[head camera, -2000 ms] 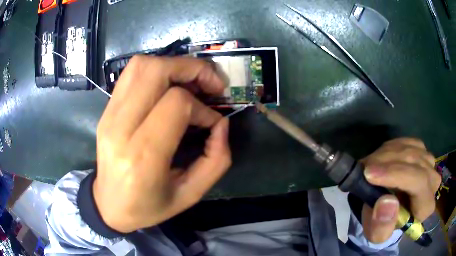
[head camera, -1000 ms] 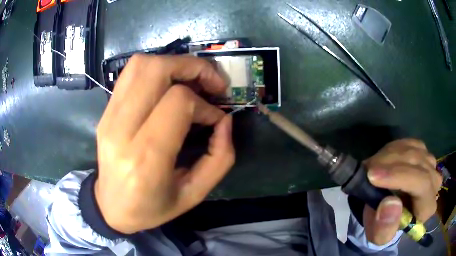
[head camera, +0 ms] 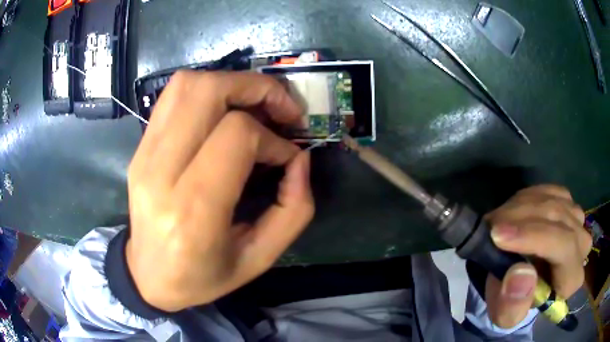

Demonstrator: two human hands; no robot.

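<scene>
My left hand (head camera: 214,180) pinches a thin solder wire (head camera: 320,143) between thumb and finger, over the left part of an opened handset. The wire's end reaches the lower edge of the green circuit board (head camera: 344,100) with its silver shield. A white-edged dark frame (head camera: 372,100) surrounds the board's right part. My right hand (head camera: 538,247) holds the soldering iron (head camera: 401,179) by its black and yellow handle. The iron's tip meets the board's lower right edge by the wire end. The black housing (head camera: 155,90) shows left of the board, partly hidden by my left hand.
Two black handsets with white labels (head camera: 99,67) stand side by side at the upper left. The wire's strand crosses them. Tweezers (head camera: 461,73) lie at the upper right, beside a small grey plastic piece (head camera: 499,28). A slim metal tool (head camera: 590,47) lies at the far right.
The solder wire's end and the iron's tip have shifted only very slightly at the board's edge. Both hands keep nearly the same place and grip.
</scene>
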